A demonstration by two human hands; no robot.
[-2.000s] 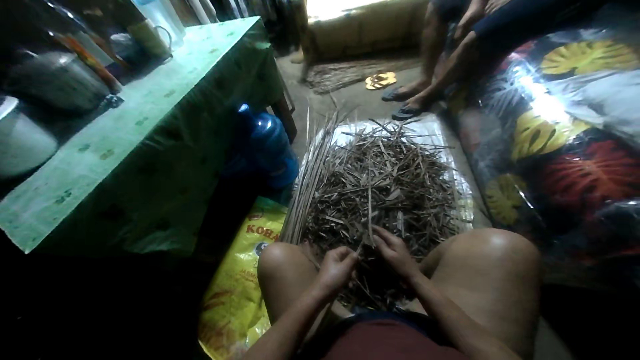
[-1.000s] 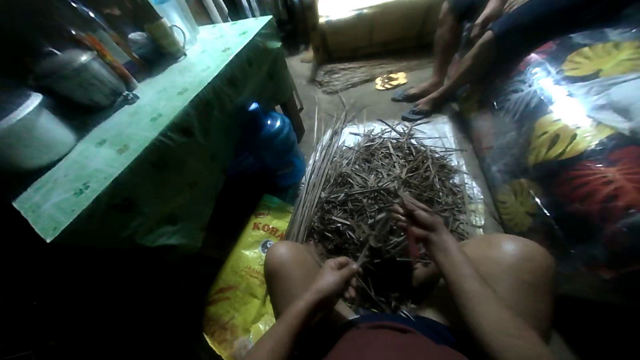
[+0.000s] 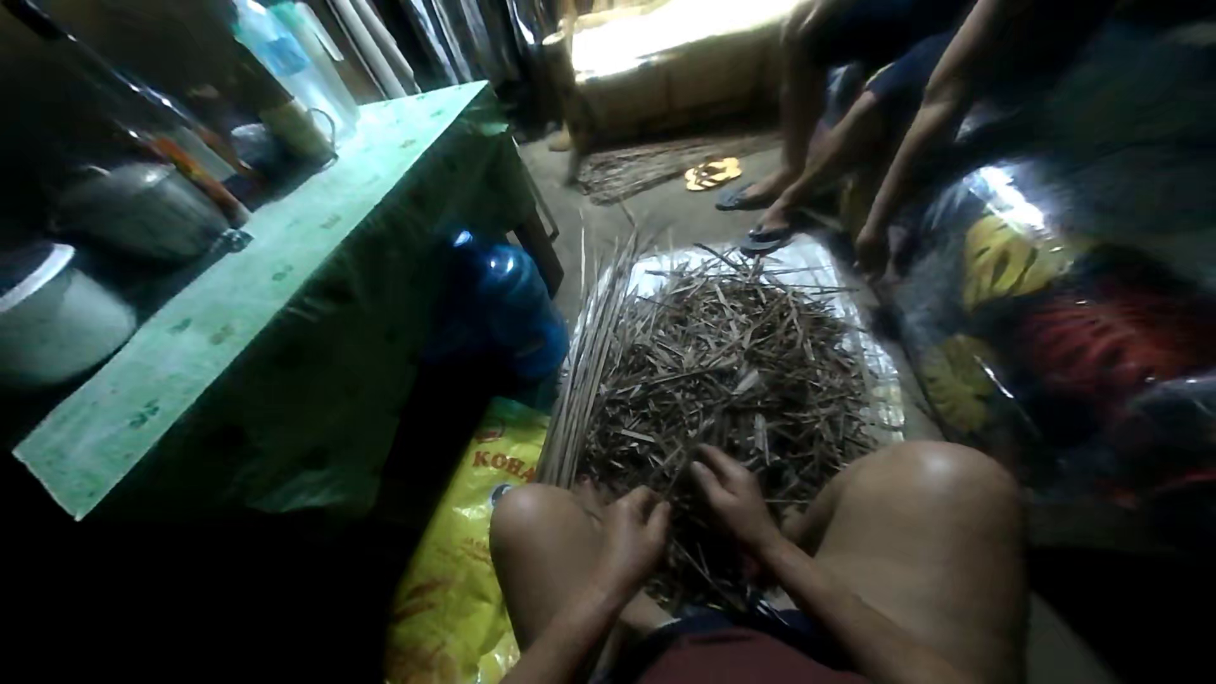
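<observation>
A heap of short, dry brown plant strips (image 3: 741, 361) lies on a pale sheet (image 3: 888, 380) between my knees. My left hand (image 3: 635, 537) is at the near left of the heap, fingers bent; whether it pinches a strip is too blurred to tell. My right hand (image 3: 730, 489) is close beside it, fingertips toward the heap's near edge; what it holds is not clear either. Long thin stalks (image 3: 584, 380) lie lengthwise along the left side of the heap.
At left stands a table with a green patterned cover (image 3: 275, 275), bearing pots (image 3: 142, 211) and a mug. Below are a blue plastic bottle (image 3: 518, 304) and a yellow printed sack (image 3: 456, 560). Yellow flip-flops (image 3: 712, 174) lie ahead. Another person reaches down beside a plastic-wrapped floral item (image 3: 1092, 323).
My right hand has come back down and nearer my left hand. The other person's arm now reaches down at the heap's far right.
</observation>
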